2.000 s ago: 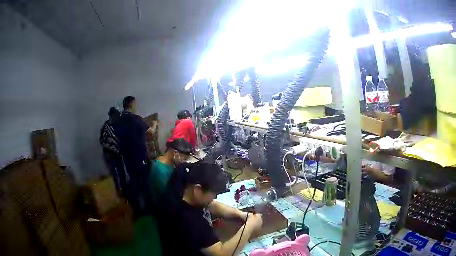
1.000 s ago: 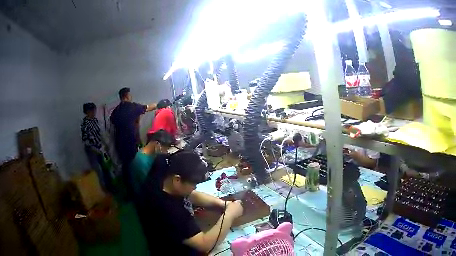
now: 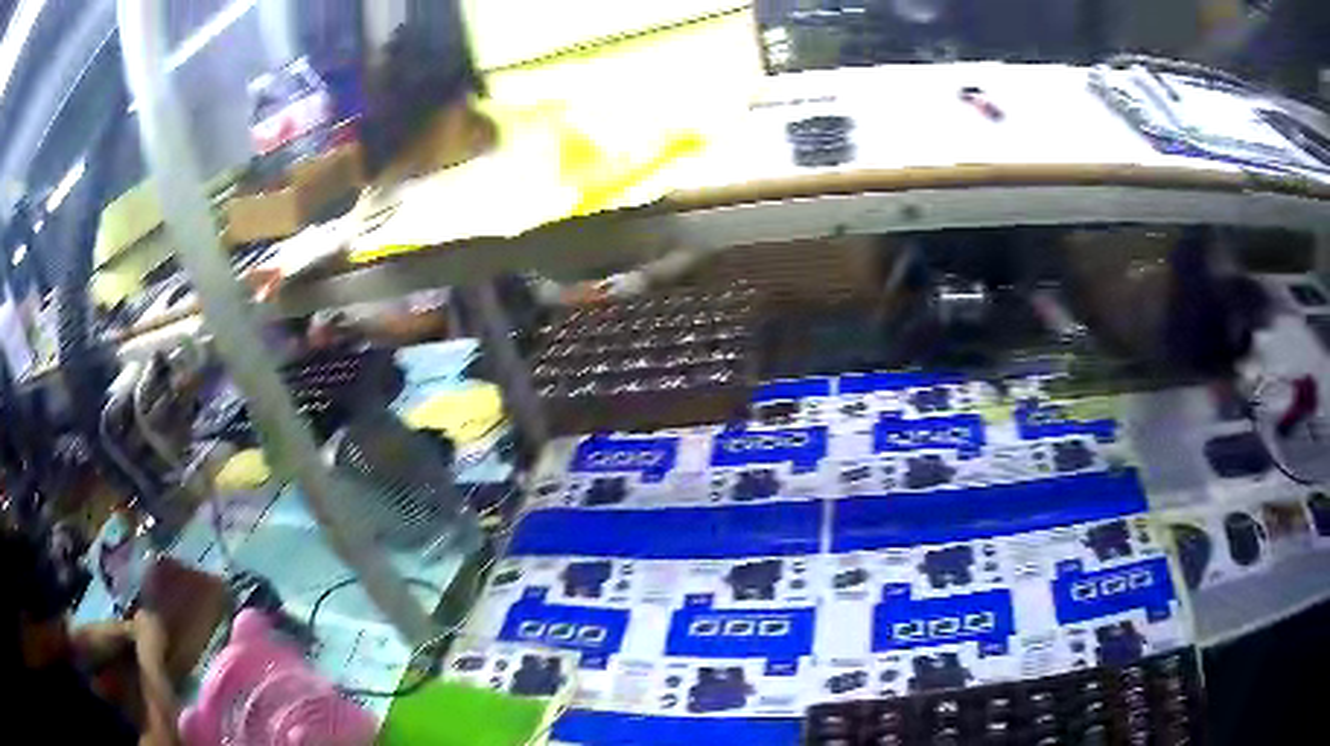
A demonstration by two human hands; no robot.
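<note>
Neither of my hands is in view. Nearest in front of me, printed sheets [image 3: 686, 528] with blue bands and black product pictures cover the bench. A dark brown partitioned tray [image 3: 1006, 714] with small shiny parts in its cells lies at the near edge, cut off by the picture's bottom. Another such tray [image 3: 642, 343] with rows of shiny parts lies at the far left of the sheets. The picture is blurred, so the parts cannot be told apart.
A metal post [image 3: 277, 394] and pink fan [image 3: 270, 697] stand left, by a green mat [image 3: 464, 714]. A raised shelf [image 3: 934, 204] crosses behind the sheets, bearing a yellow sheet and a black ring [image 3: 820, 140]. A person's arms [image 3: 146, 663] show at lower left.
The view has swung right and down. The sheets and near tray now fill the front, the pink fan has shifted to the lower left, and the standing people have left the picture.
</note>
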